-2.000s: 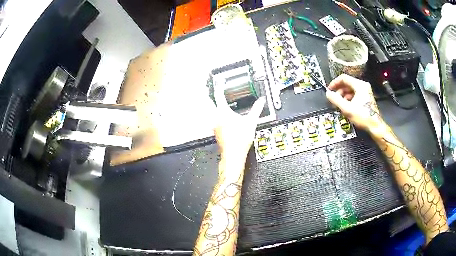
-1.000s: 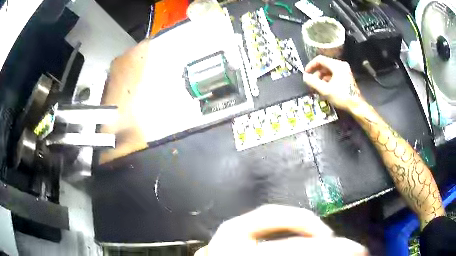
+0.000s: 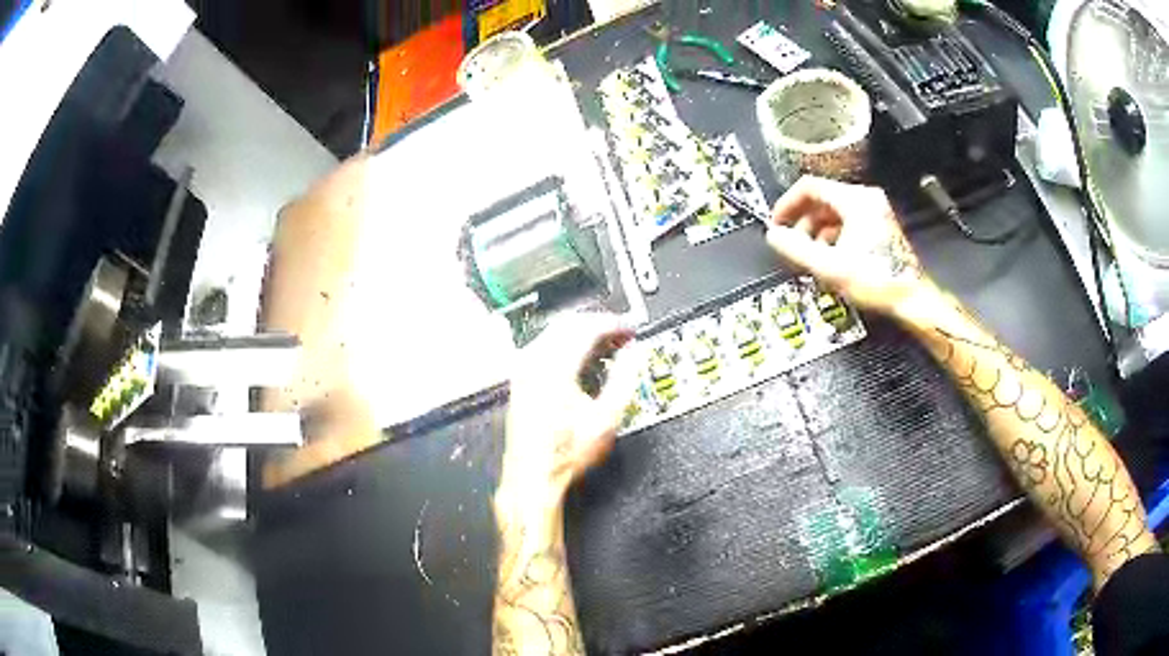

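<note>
A long PCB panel with a row of yellow-and-black parts lies on the black ribbed mat. My left hand is at the panel's left end, fingers curled beside it; whether it grips the edge cannot be told. My right hand is above the panel's right end, closed on a slim dark pen-like tool whose tip points left over the set-aside boards. The solder wire spool stands on the white sheet behind my left hand.
Machine rails are at the left, with another panel at their inner end. A thick ring-shaped roll, a black box, green-handled cutters and a fan stand at the back and right. Green tape marks the front edge.
My left hand went from the spool to the near edge, then to the panel's left end. My right hand stays near the panel's right end with the tool. Another panel shows more at the rails.
</note>
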